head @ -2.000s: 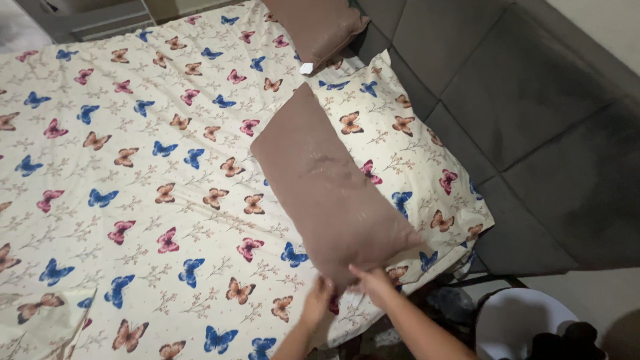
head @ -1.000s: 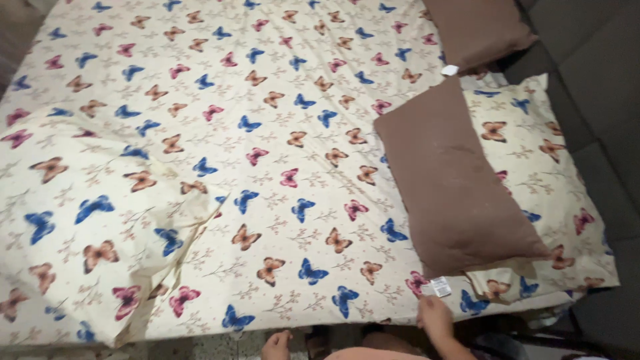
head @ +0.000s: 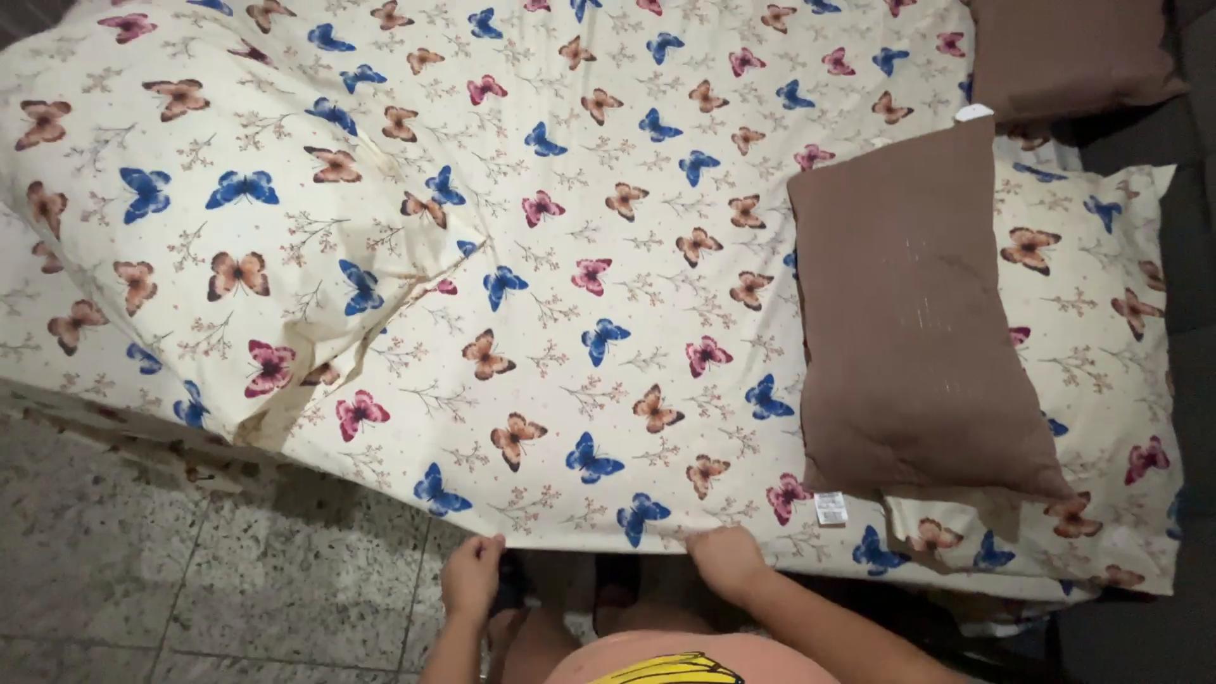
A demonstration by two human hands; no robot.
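Note:
A cream sheet with printed butterflies (head: pixel 589 408) covers the bed. My left hand (head: pixel 472 575) pinches the sheet's front edge near the bottom middle. Farther right along that edge, my right hand (head: pixel 730 560) rests against the sheet with bent fingers; its fingertips are partly hidden, so its grip is unclear. To the right, a brown pillow (head: pixel 912 323) with a white tag (head: pixel 830 508) lies partly over a butterfly-print pillow (head: pixel 1092 380). Another butterfly-print pillow (head: pixel 228 209) lies at the left.
A second brown pillow (head: pixel 1073 57) is at the upper right, beside the dark padded headboard (head: pixel 1192 256). Speckled floor tiles (head: pixel 285 570) show below the bed at the lower left. My legs stand close to the bed's edge.
My hands have left the brown pillow, which both touched two seconds ago, and are now at the sheet's front edge. The view has swung toward the left end of the bed.

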